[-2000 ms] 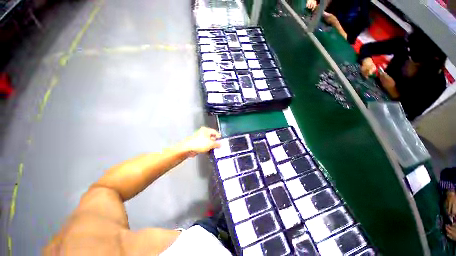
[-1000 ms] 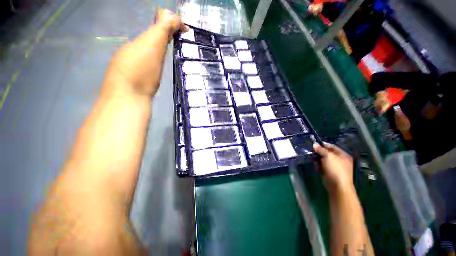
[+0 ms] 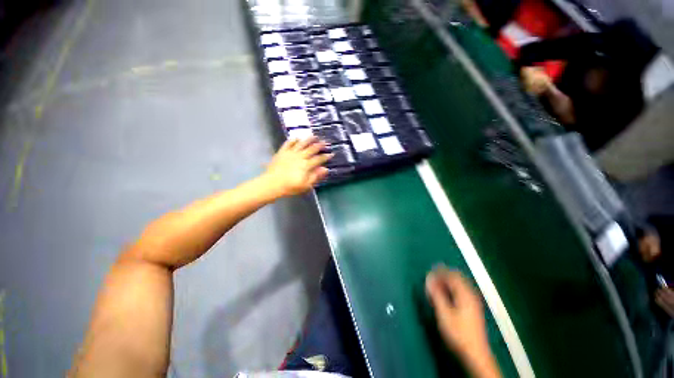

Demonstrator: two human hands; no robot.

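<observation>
A stack of black blister trays (image 3: 353,111) lies at the far part of the green bench, its top pockets filled with dark-and-white phone front housings (image 3: 363,142). My left hand (image 3: 297,165) rests on the near left corner of the stack, fingers spread, not gripping anything that I can see. My right hand (image 3: 456,306) is blurred, over the bench nearer to me and away from the trays, with its fingers partly curled. No object shows in it.
The green bench (image 3: 377,244) has a white stripe along it and a raised divider. Small dark parts (image 3: 510,159) and clear plastic bags (image 3: 580,177) lie by the divider. People work opposite. Grey floor with yellow lines is on the left.
The tray that both hands held now lies on the far stack. My right hand has let go and come back towards me; my left hand has moved to the near left corner.
</observation>
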